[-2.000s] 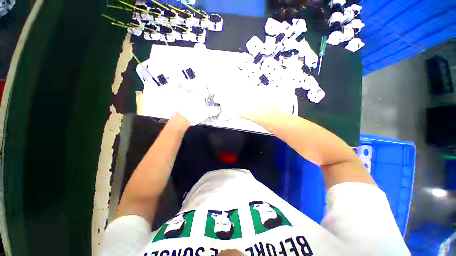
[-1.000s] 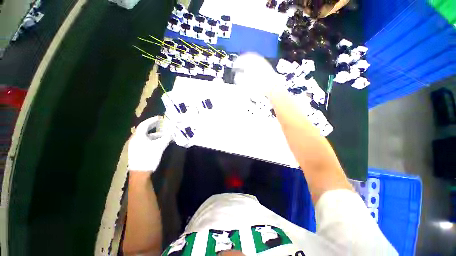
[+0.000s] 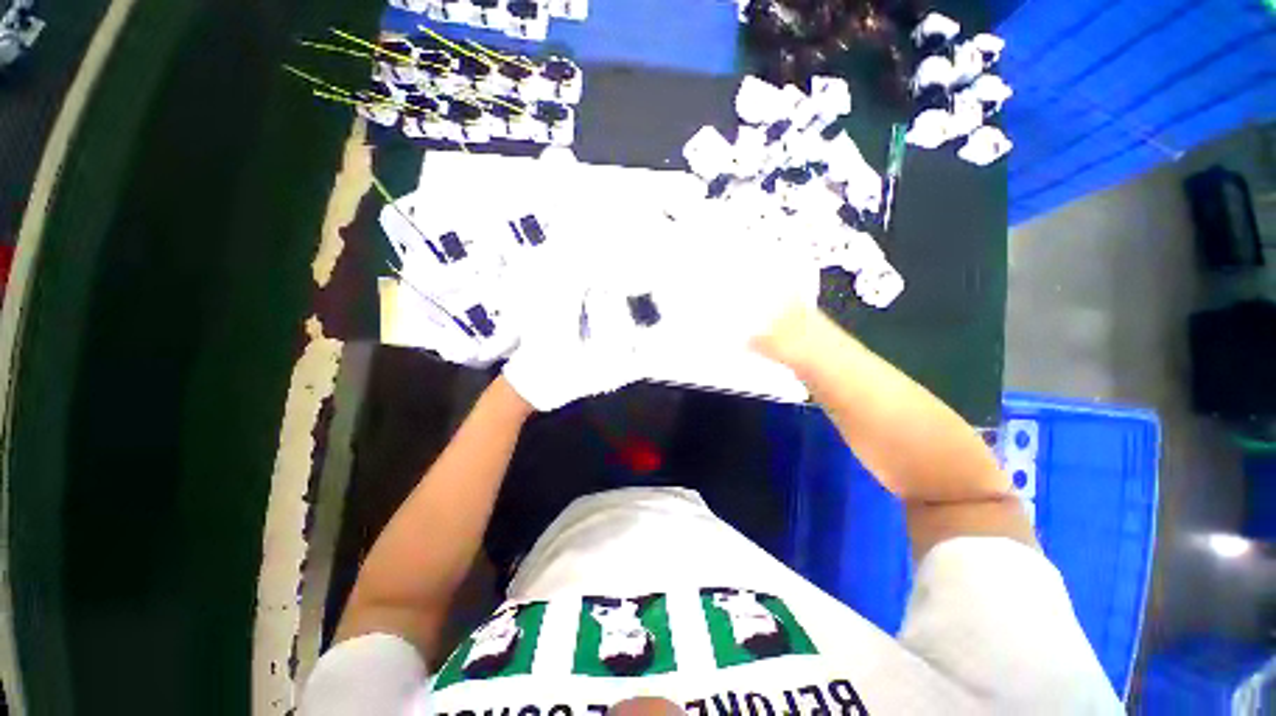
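Note:
My left hand, in a white glove, is at the front edge of the white work sheet. My right hand, also gloved, is over the sheet to its right and blends into the white. A white housing with a dark centre shows between the hands; the fingers around it are washed out, so I cannot tell which hand holds it. Other housings with dark parts lie at the sheet's left side, one at the lower left with a thin lead. Loose white pieces are heaped right of the sheet.
Rows of units with yellow leads stand at the upper left. A green tool lies right of the heap. Dark parts and more white pieces are at the far right. A blue bin stands at the lower right.
My right hand has come back from the far rows to the sheet. My left hand has moved right from the bench's left edge. A housing with a dark centre now shows between them.

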